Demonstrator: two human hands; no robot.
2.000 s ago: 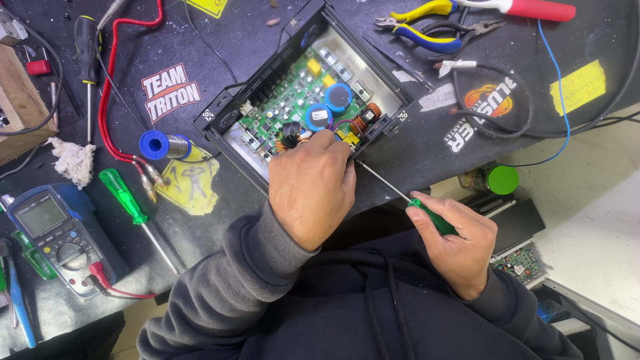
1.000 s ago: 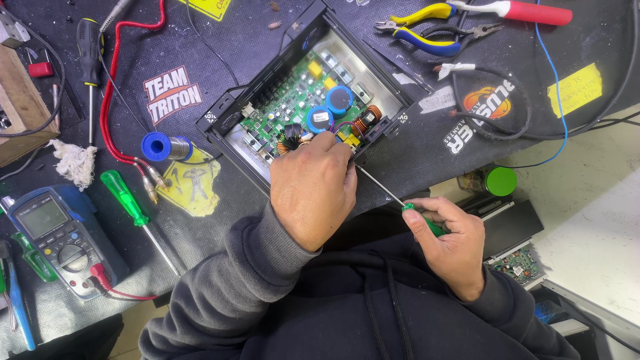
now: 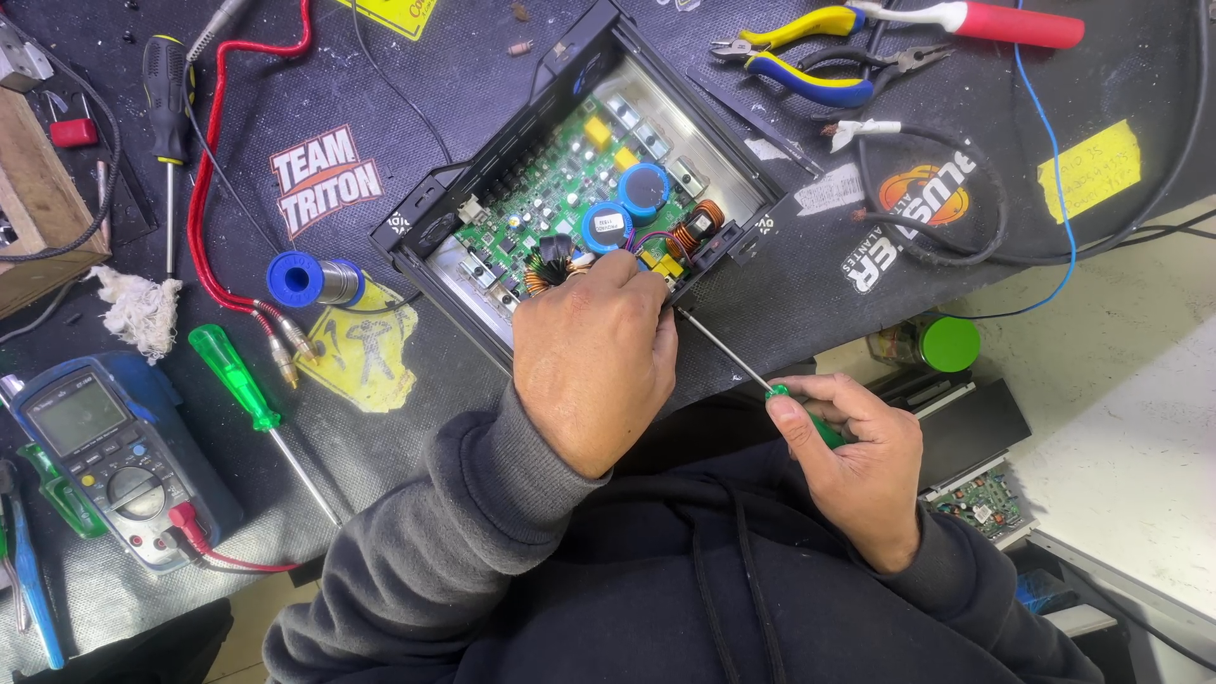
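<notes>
An opened black metal amplifier chassis (image 3: 532,104) lies at a slant on the dark mat, its green circuit board (image 3: 560,171) exposed. Blue capacitors (image 3: 644,188) and copper-wound toroidal coils (image 3: 698,226) stand on the board. My left hand (image 3: 598,356) reaches over the chassis's near edge; its fingertips are hidden, so its grip cannot be told. My right hand (image 3: 850,456) is closed around the green handle of a screwdriver (image 3: 727,350). The screwdriver's shaft points up and left to the near edge of the chassis, beside my left fingers, where the tip is out of sight.
Left of the chassis are a solder spool (image 3: 328,283), red audio cables (image 3: 202,190), a second green screwdriver (image 3: 228,366), a black screwdriver (image 3: 169,104) and a multimeter (image 3: 119,456). Pliers (image 3: 812,90) and loose cables (image 3: 988,252) lie right. A green-lidded jar (image 3: 950,344) sits beyond the mat's edge.
My right hand has shifted slightly left and its fingers have changed position around the screwdriver handle. My left hand remains at the chassis's near edge.
</notes>
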